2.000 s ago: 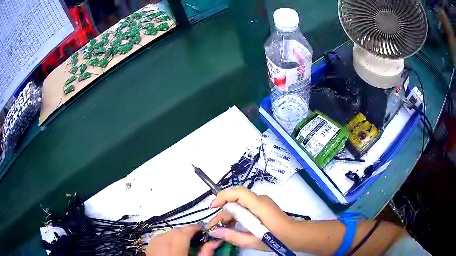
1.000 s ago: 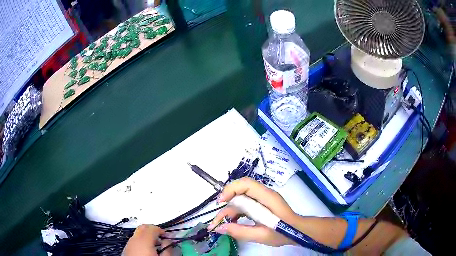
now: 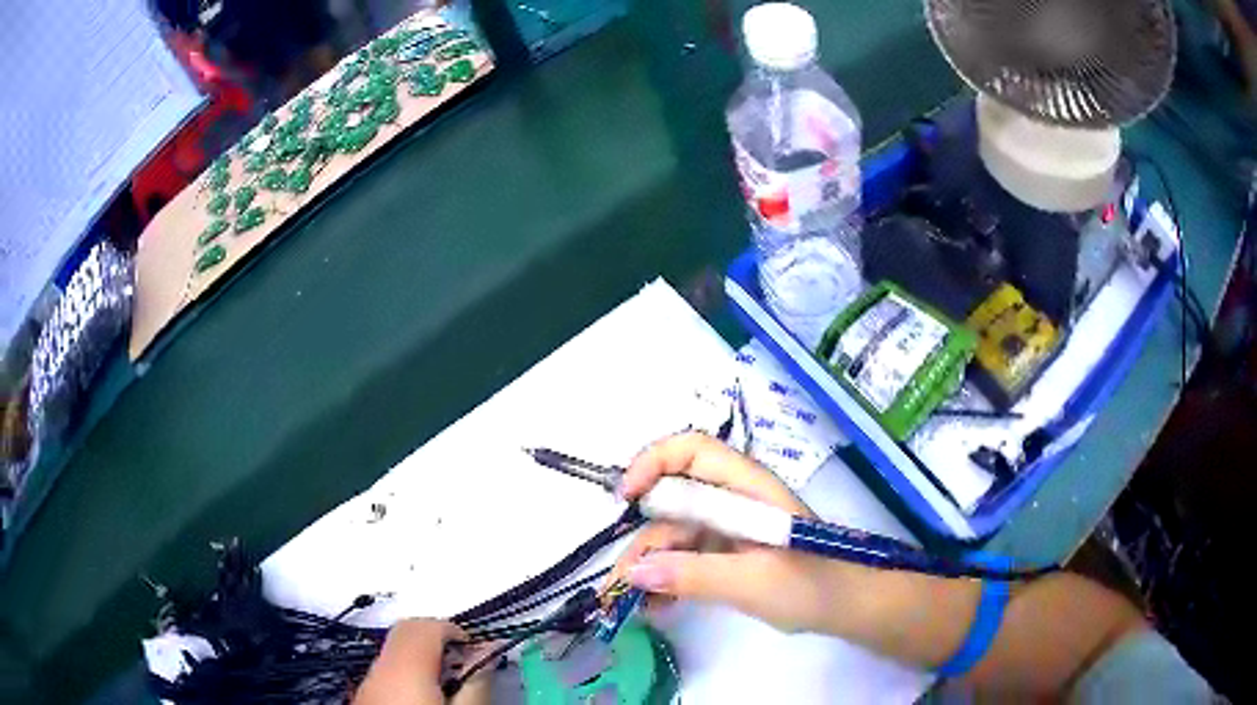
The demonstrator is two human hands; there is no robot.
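Observation:
My right hand (image 3: 717,530) holds the soldering iron (image 3: 731,515), its metal tip pointing up and left above the white paper. The same hand's lower fingertips pinch a small blue circuit board (image 3: 618,614) with thin wires at its edge. My left hand (image 3: 411,664), cut off by the bottom edge, is at the black cables (image 3: 310,647); its exact hold is partly hidden. The green disc (image 3: 596,672) lies just below the board, on the paper. One black cable with a moulded lump runs to the board.
White paper (image 3: 510,413) lies under the work. Right of it is a blue tray (image 3: 841,402) with a green packet (image 3: 896,361), a yellow sponge (image 3: 1015,339) and a water bottle (image 3: 797,179). A white fan (image 3: 1050,159) stands behind. Cardboard with green pieces (image 3: 172,296) is upper left.
My right hand has turned the iron flatter. The small blue board is now clear to see at the fingertips, above the uncovered green disc. My left hand has moved left, away from the disc.

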